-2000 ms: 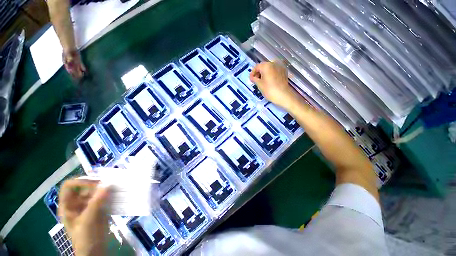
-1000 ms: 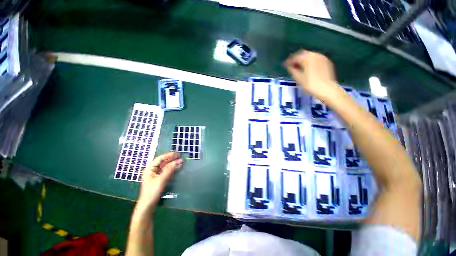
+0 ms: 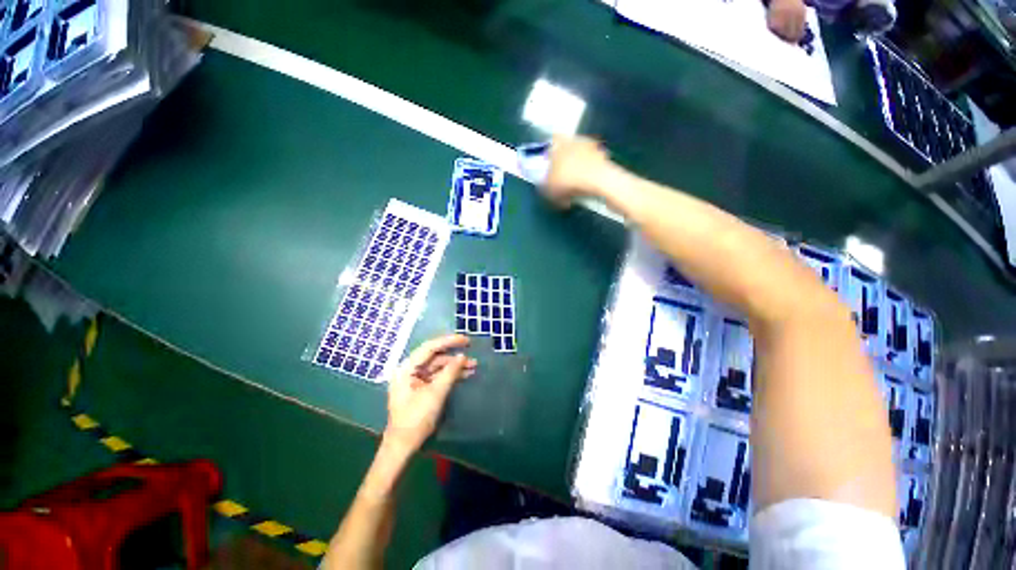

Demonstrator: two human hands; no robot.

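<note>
My right hand [image 3: 574, 173] is over the bench's white line, its fingers on a blue-edged unit [image 3: 535, 163] that it partly hides. My left hand [image 3: 427, 387] is at the lower left edge of the small dark-piece sheet [image 3: 486, 305], thumb and forefinger close together; I cannot tell if a small piece is between them. A long dark label sheet [image 3: 384, 292] lies left of it. A loose blue-edged unit [image 3: 476, 197] lies above the sheets. The blister tray [image 3: 602, 440] of units is at the right, partly hidden by my right forearm.
Stacked trays stand at the far left [image 3: 84, 123] and at the right edge [image 3: 971, 473]. A clear film [image 3: 485, 401] lies by my left hand. Another person's hand [image 3: 787, 19] is over white paper [image 3: 730, 45] at the far side. A red stool [image 3: 111, 512] is below left.
My left hand has let go of the white sheet seen earliest and stays by the dark pieces. My right hand has moved from the tray leftward onto the loose unit. The view has swung left.
</note>
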